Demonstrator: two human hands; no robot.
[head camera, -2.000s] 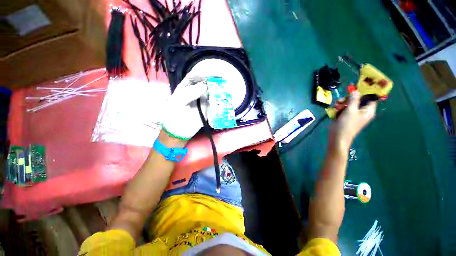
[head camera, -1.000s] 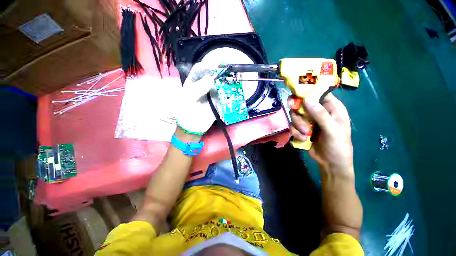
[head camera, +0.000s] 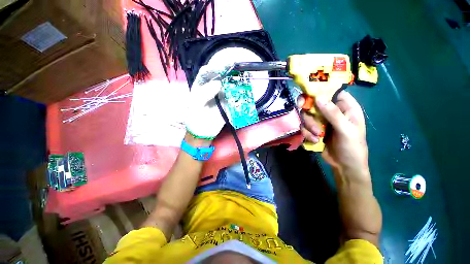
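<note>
My left hand, in a white knit glove, holds a teal-green circuit board over the black square unit with a white round centre. A black cable hangs down from beside the board. My bare right hand is shut on the yellow soldering gun. The gun's dark barrel points left, and its tip is at the top edge of the board by my gloved fingers. A thin metal tube runs below the barrel. Whether the tip touches the board is hard to tell.
The black and yellow stand and solder spool are on the green bench, with white strips. On the red table lie black sleeving, a black bundle, white ties, a plastic sheet and spare boards. A cardboard box stands upper left.
My right hand has brought the soldering gun left from beside the stand to the board. In the last second, hands and gun have barely moved; the whole view has shifted slightly.
</note>
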